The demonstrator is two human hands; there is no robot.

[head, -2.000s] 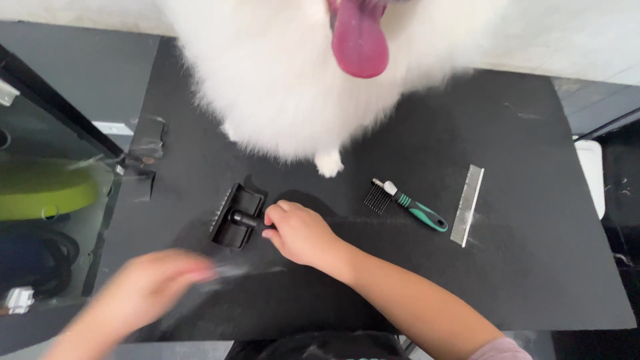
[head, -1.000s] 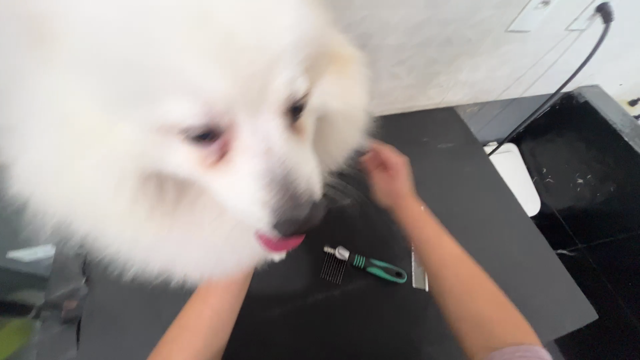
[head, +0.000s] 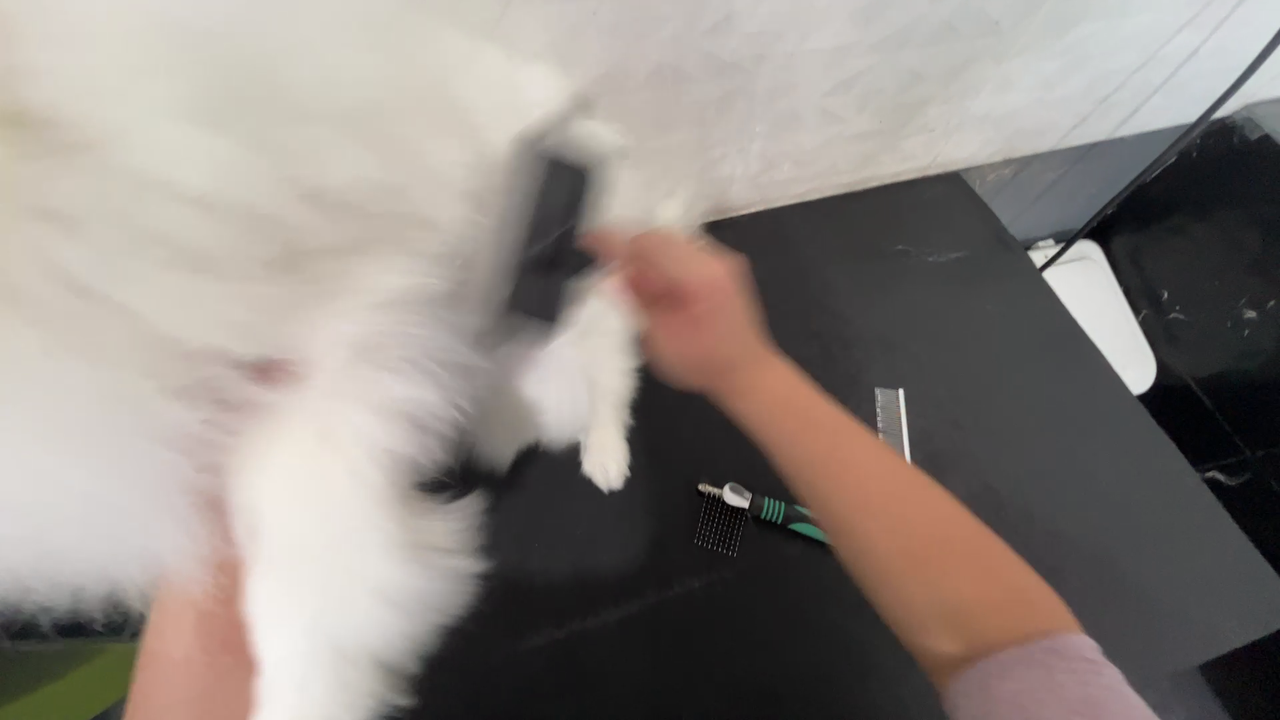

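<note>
A fluffy white dog (head: pixel 330 250), blurred by motion, fills the left and upper middle. My right hand (head: pixel 690 300) grips a black slicker brush (head: pixel 550 240), whose head lies against the fur at the dog's side, above a leg with its paw (head: pixel 606 458) on the black table (head: pixel 600 620). Most of my left hand (head: pixel 265 372) is buried in or behind the fur; only a reddish patch and the forearm show, so its grip cannot be made out. Below my right forearm lies a dematting rake (head: pixel 765 510) with a green and black handle, partly covered by the arm.
A metal comb (head: pixel 893 422) rests on the table beside my right forearm. Past the table's right edge are a white plastic object (head: pixel 1098 310) and a black cable (head: pixel 1170 150). A pale wall (head: pixel 900 80) runs behind the table. Something green (head: pixel 65 675) shows at lower left.
The black brush, on the table two seconds ago, is now in my right hand against the fur. The dog has turned from facing me. The view has shifted.
</note>
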